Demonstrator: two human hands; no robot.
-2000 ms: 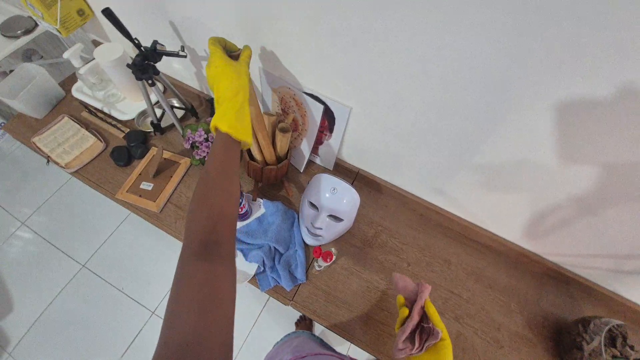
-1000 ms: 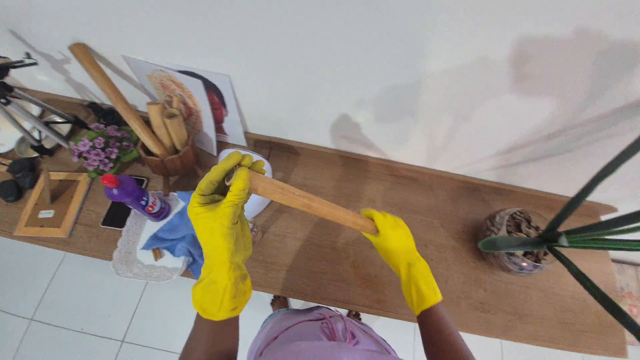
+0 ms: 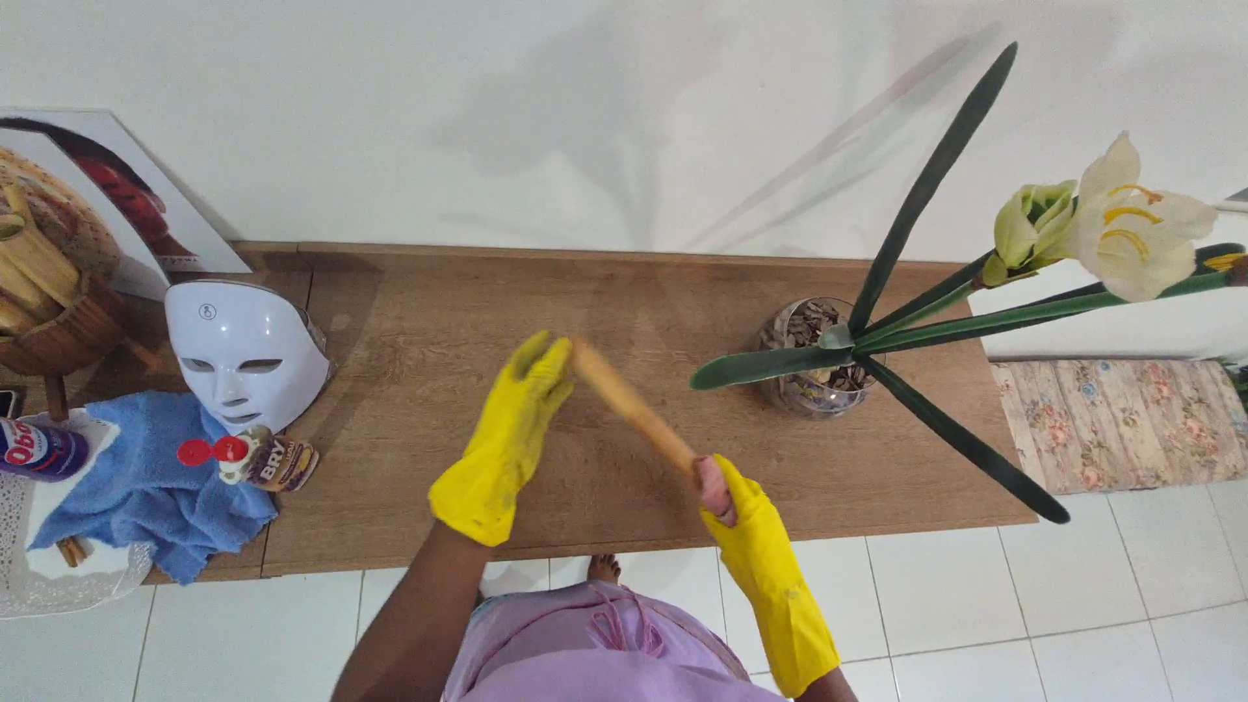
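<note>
My right hand point(image 3: 756, 531), in a yellow rubber glove, grips the lower end of a tan wooden stick point(image 3: 629, 405) together with a pinkish cloth point(image 3: 715, 490). The stick slants up and left, blurred by motion. Beside its upper end is my left hand point(image 3: 512, 434), also in a yellow glove; its fingers are raised and hold nothing, and whether they touch the stick is unclear. Both hands are above the wooden console top point(image 3: 439, 390). Left of them stand a white face mask point(image 3: 244, 361), a small bottle with a red cap point(image 3: 278, 461) and a crumpled blue cloth point(image 3: 171, 478).
A potted plant in a glass bowl point(image 3: 819, 390) spreads long leaves and a white flower point(image 3: 1136, 229) at right. At far left are a wooden pot point(image 3: 73, 331) of sticks, leaning pictures point(image 3: 166, 195), a purple bottle point(image 3: 44, 450) and a lacy white mat point(image 3: 93, 585).
My left hand first reached to the pot of sticks, then held the stick's end; now it has let go. My right hand has kept the stick, now tilted more steeply. The view has shifted right.
</note>
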